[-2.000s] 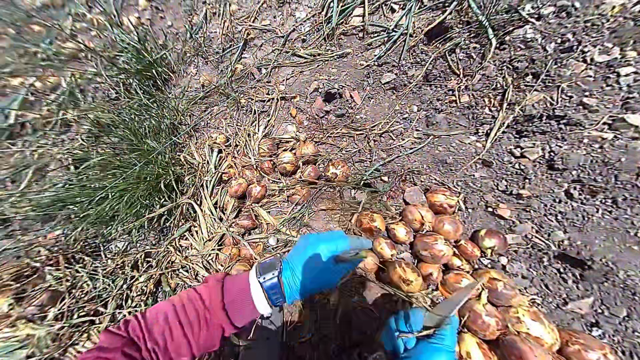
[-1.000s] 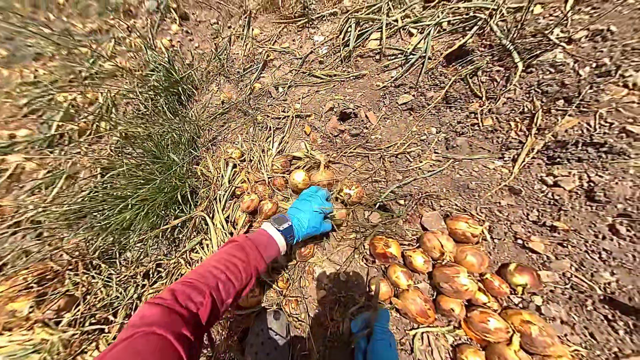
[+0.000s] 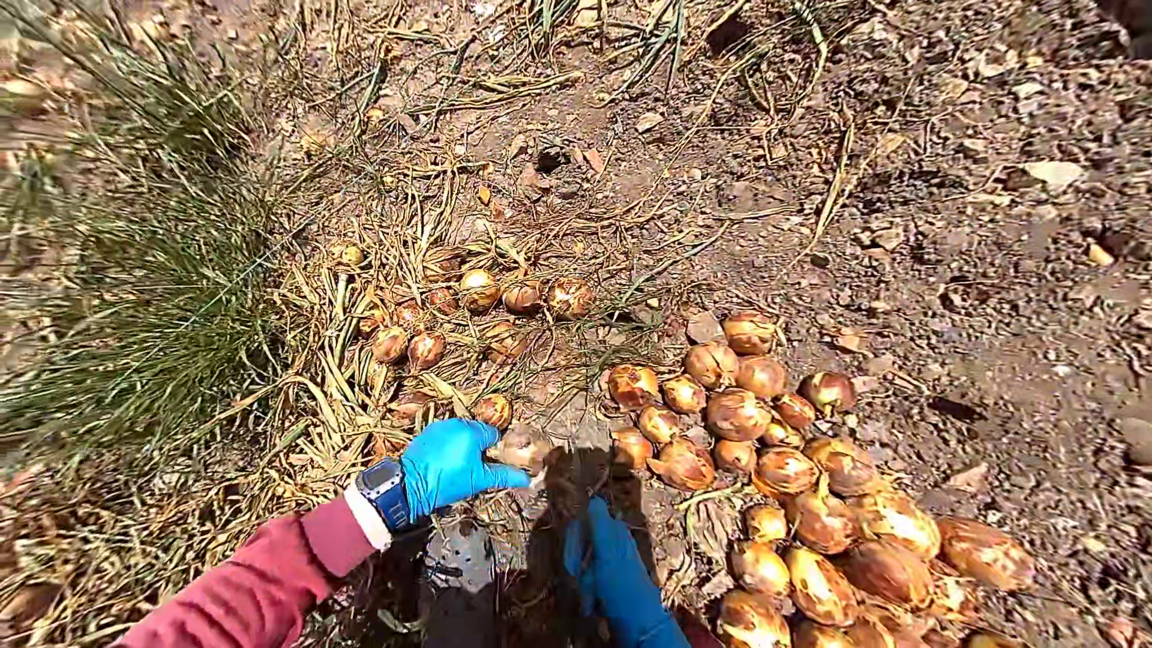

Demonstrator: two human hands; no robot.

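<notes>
My left hand (image 3: 454, 468), in a blue glove, grips a dull, pale-brown onion (image 3: 522, 448) between thumb and fingers. To its right and lower down, my right hand (image 3: 612, 571), also blue-gloved, is in shadow; its fingers are blurred, and whether it holds anything cannot be told. Several onions with dry stalks lie loosely beyond the left hand, among them a round onion (image 3: 479, 290) and one (image 3: 493, 411) beside my fingers. A large group of golden-brown onions (image 3: 738, 414) lies on the soil right of my right hand.
Long green grass (image 3: 171, 306) grows at the left. Dry onion leaves (image 3: 333, 387) cover the ground around the loose onions. Stony soil (image 3: 990, 270) extends to the right. A dark shoe (image 3: 461, 558) stands between my forearms at the bottom.
My left hand has come back from the loose onions towards my right hand, with an onion in it. The blade seen at my right hand two seconds ago is not discernible now.
</notes>
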